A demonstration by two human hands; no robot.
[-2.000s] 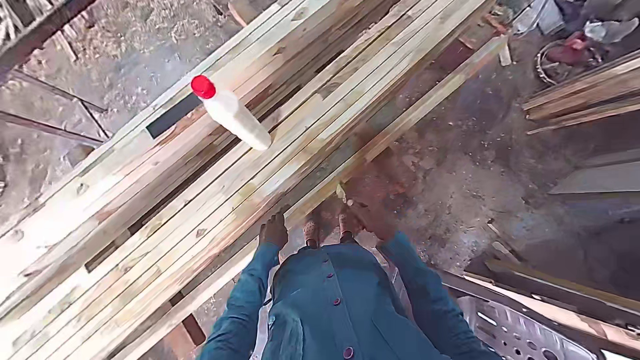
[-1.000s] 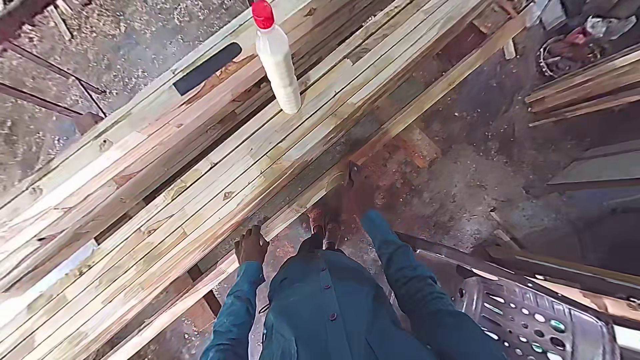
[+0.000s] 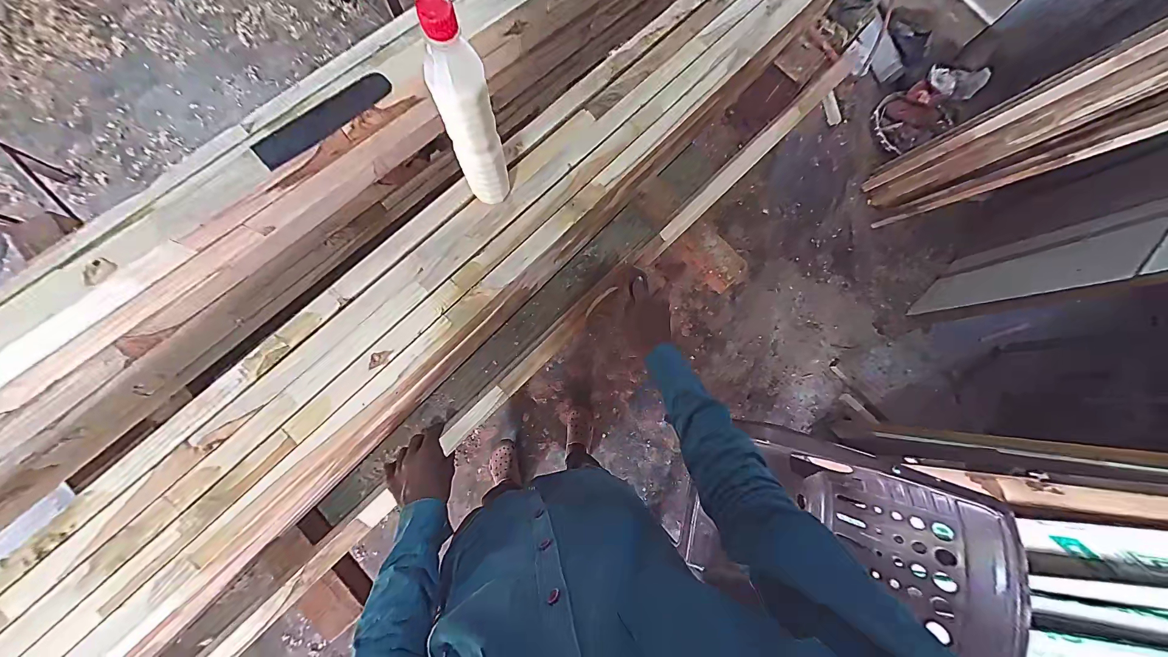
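Note:
Long pale wooden strips (image 3: pixel 401 342) lie side by side and run diagonally across the view. A white plastic bottle with a red cap (image 3: pixel 467 114) stands on them, out of reach of both hands. Along the near edge runs a narrow wooden batten (image 3: pixel 538 360). My left hand (image 3: pixel 422 470) rests at the near edge, fingers on the wood beside a pale stretch of the batten. My right hand (image 3: pixel 646 306) is at the batten's near side, farther along; it is dark and blurred, and whether it grips the wood cannot be told.
At the lower right stands a brown plastic chair (image 3: pixel 912 538) with a perforated back. More wooden boards (image 3: pixel 1022 119) lie at the upper right, near a round basket (image 3: pixel 912 119) with scraps. A dark oblong piece (image 3: pixel 321 119) lies on the far boards.
Two seconds ago my right hand was close to my body with a small pale thing at its fingers; it has since moved away to the right along the edge. The view has shifted.

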